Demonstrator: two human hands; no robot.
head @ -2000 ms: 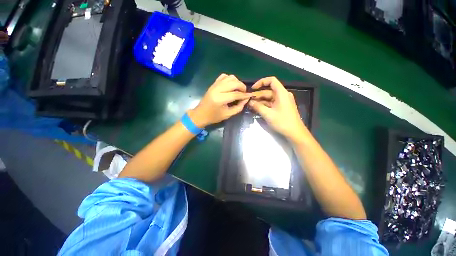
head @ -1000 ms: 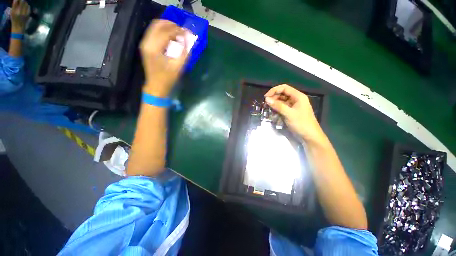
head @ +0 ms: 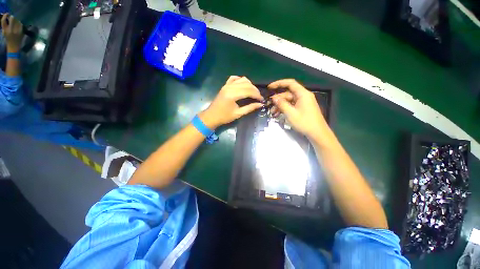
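A tablet unit (head: 281, 163) with a bright, glaring rectangle lies in a black foam tray (head: 239, 181) in front of me. My left hand (head: 231, 102) is over the tray's far left corner, thumb and fingertips close together. My right hand (head: 297, 107) is beside it over the tablet's far end, fingers bent. A tiny dark piece shows between the fingertips of both hands; which hand grips it is hard to tell. The fingers partly hide the small electronics there. A blue bin (head: 190, 65) with small white parts (head: 179, 51) stands beyond my left hand.
Stacked black trays (head: 123, 79) with a tablet on top stand at left. A black tray (head: 412, 157) heaped with glittering pieces lies at right. A green conveyor with a white edge strip (head: 316, 60) curves behind, carrying another tray. Another person's hand (head: 12, 32) shows at far left.
My left hand has come back from the blue bin to the tablet's far end, beside my right hand. My right hand stays over the tablet's far end. The view has shifted slightly.
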